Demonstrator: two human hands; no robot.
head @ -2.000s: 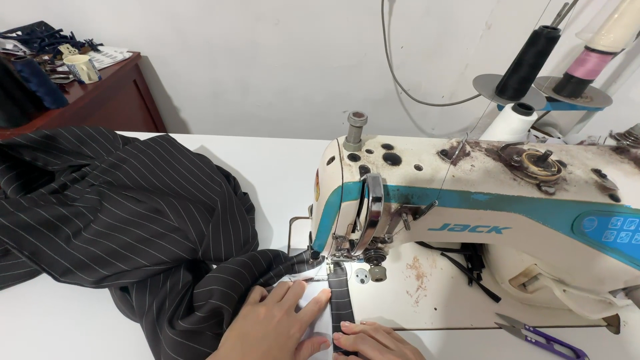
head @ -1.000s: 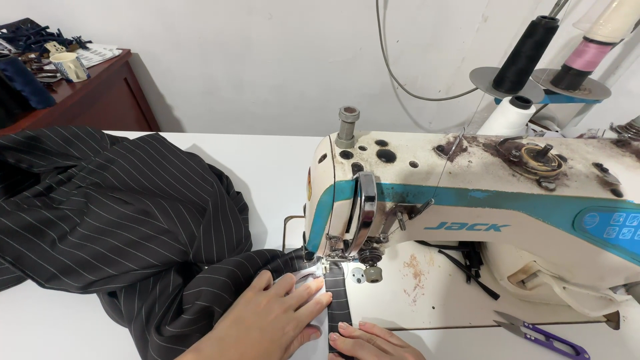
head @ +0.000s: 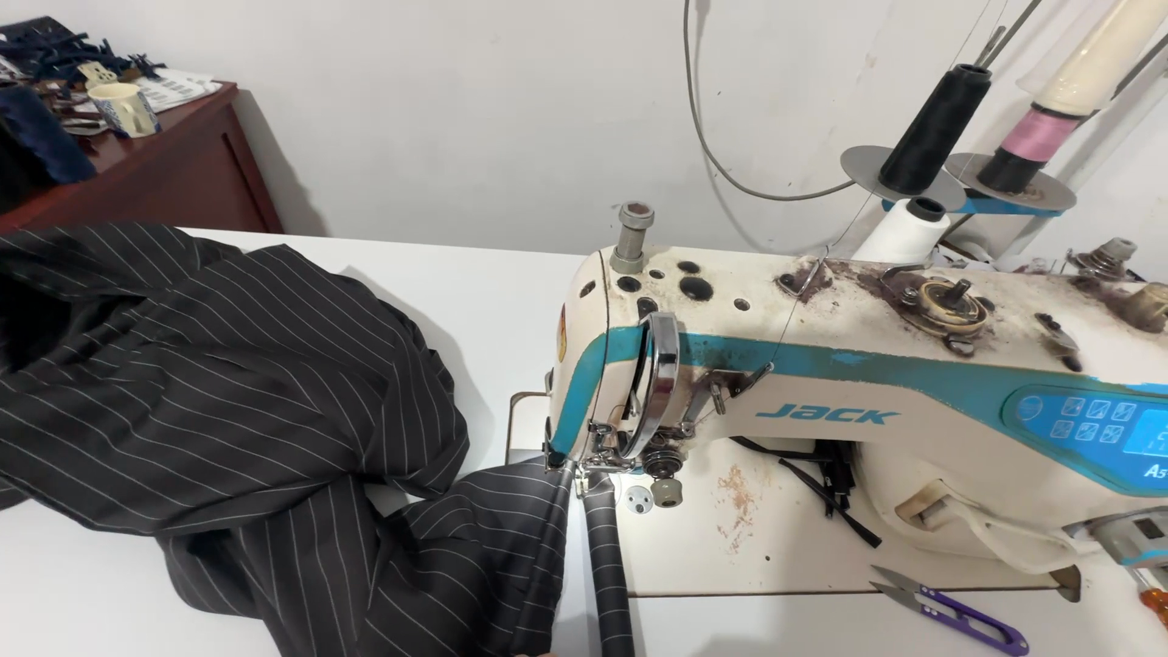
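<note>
At the bottom edge only a sliver of a fingertip shows, probably of my left hand (head: 535, 654), by the hem of a black pinstriped fabric (head: 301, 401); what that hand holds is hidden. My right hand is out of view. The bunched fabric reaches from the left to the presser foot (head: 584, 482) of a Jack sewing machine (head: 821, 392). A narrow folded pinstriped strip (head: 607, 566) runs from the foot down to the bottom edge, beside the larger fabric with a pale gap between them.
Purple-handled thread snips (head: 972, 620) lie at the lower right. Black straps or strips (head: 835, 493) lie under the machine arm. Thread cones, one black (head: 940, 128) and one white (head: 903, 233), stand behind. A mug (head: 125, 109) sits on the red-brown wooden furniture (head: 182, 155) at far left.
Both hands have left the area by the presser foot, where they lay on the fabric and strip. The larger fabric now stretches down along the strip's left side.
</note>
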